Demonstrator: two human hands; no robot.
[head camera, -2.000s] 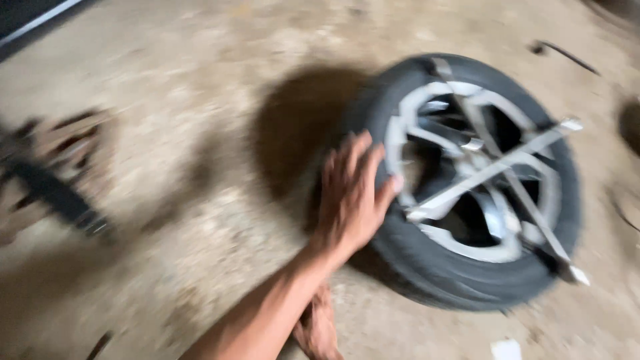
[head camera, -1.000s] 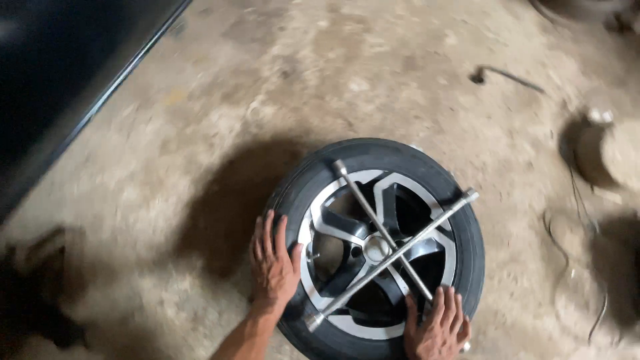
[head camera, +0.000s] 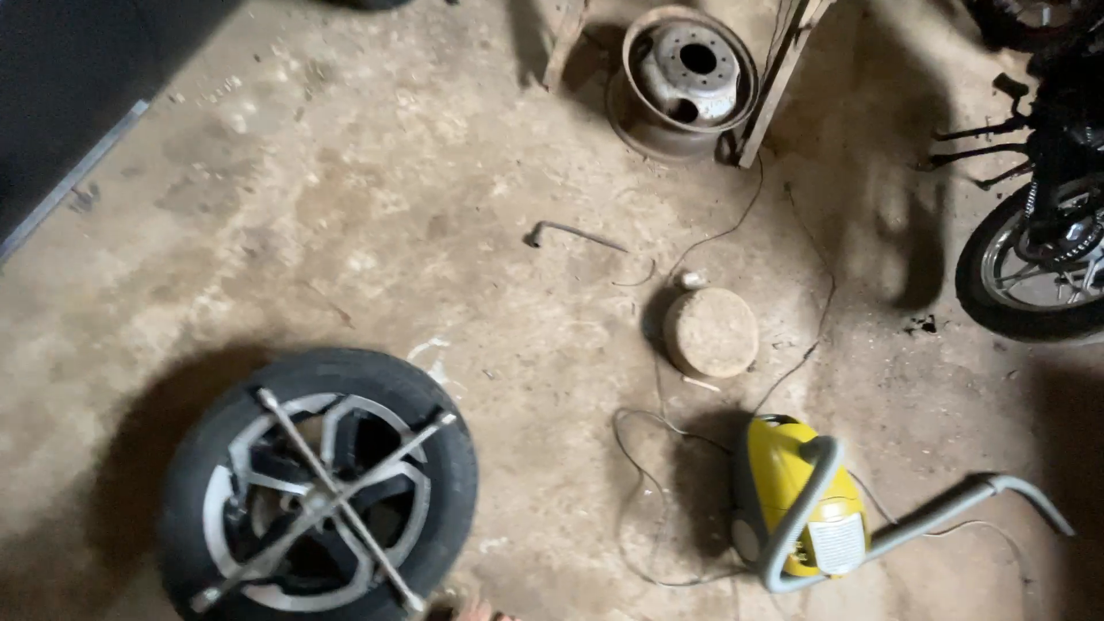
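A car wheel (head camera: 457, 500) with a black tyre and a silver-and-black alloy rim lies flat on the floor at the lower left. Across its face rests a four-way lug wrench (head camera: 320, 504), its crossing point over the hub. My left hand is not in view. At the bottom edge, just right of the tyre, a small bit of bare skin shows; whether it is fingers of my right hand or toes, I cannot tell. Nothing held is visible.
An L-shaped wrench (head camera: 580, 234) lies on the concrete. Right of it are a bare steel rim (head camera: 634, 129), a round block (head camera: 712, 333), loose cords and a yellow vacuum cleaner (head camera: 789, 483) with a grey hose. A motorcycle wheel (head camera: 979, 302) stands far right; a dark panel (head camera: 86, 78) is upper left.
Both hands were on the tyre one second ago; the left has left the view and the right is no longer clearly seen. The view has swung right. The lug wrench still lies across the wheel.
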